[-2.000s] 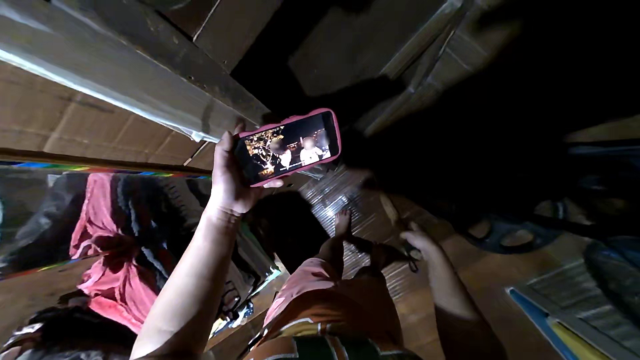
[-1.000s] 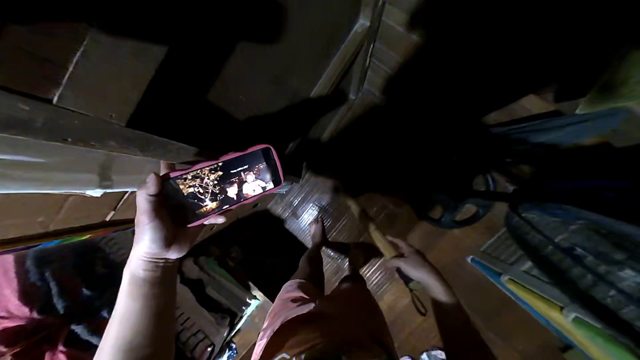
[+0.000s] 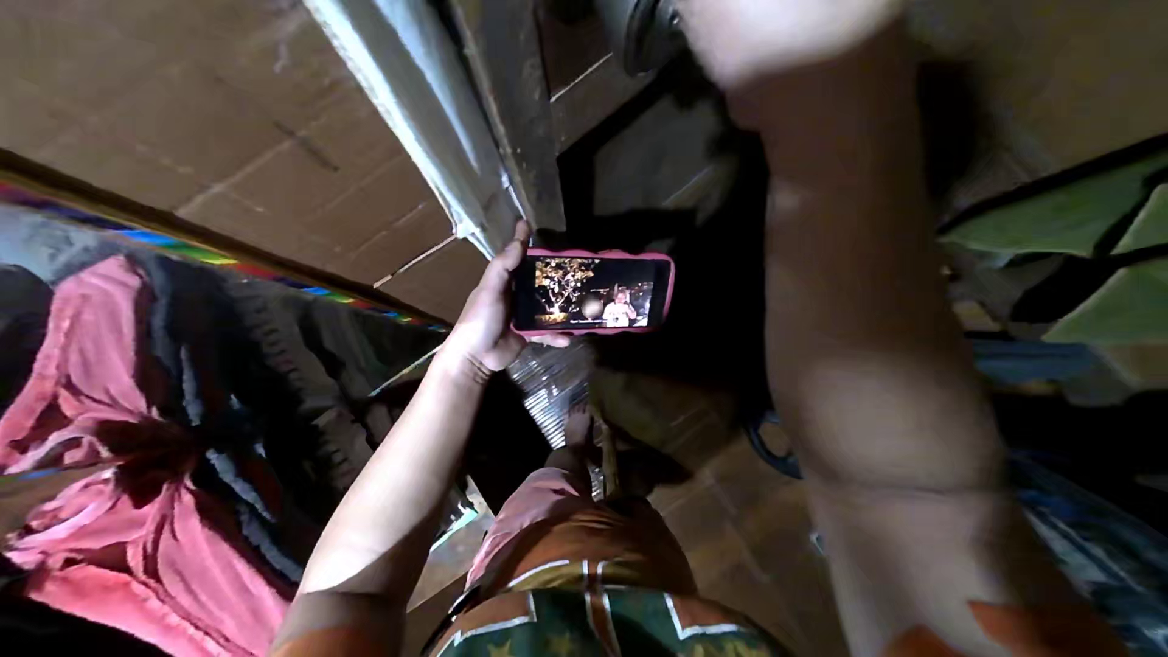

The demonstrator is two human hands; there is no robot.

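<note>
A smartphone in a pink case [image 3: 593, 292] lies sideways in my left hand [image 3: 497, 315], its lit screen showing a picture with a tree and figures. My thumb rests by its left end and fingers reach beneath it. My right arm is raised close to the camera along the right side, and my right hand [image 3: 785, 27] is blurred and cut off by the top edge, so its fingers are hidden. Below the phone a wooden handle [image 3: 605, 456] stands near my bare foot [image 3: 578, 424], beside shiny ribbed sheeting [image 3: 547, 388].
Pink cloth [image 3: 137, 538] and dark clothes hang at the left, by a rail with a coloured strip [image 3: 228, 260]. A wooden beam [image 3: 516, 109] runs down from the top. Green panels [image 3: 1040, 219] are at the right, and a dark round-edged object [image 3: 771, 447] lies low behind my arm.
My right hand has let go of the wooden handle it was at low down and has risen to the top of the view. My left hand still holds the phone. The view has shifted.
</note>
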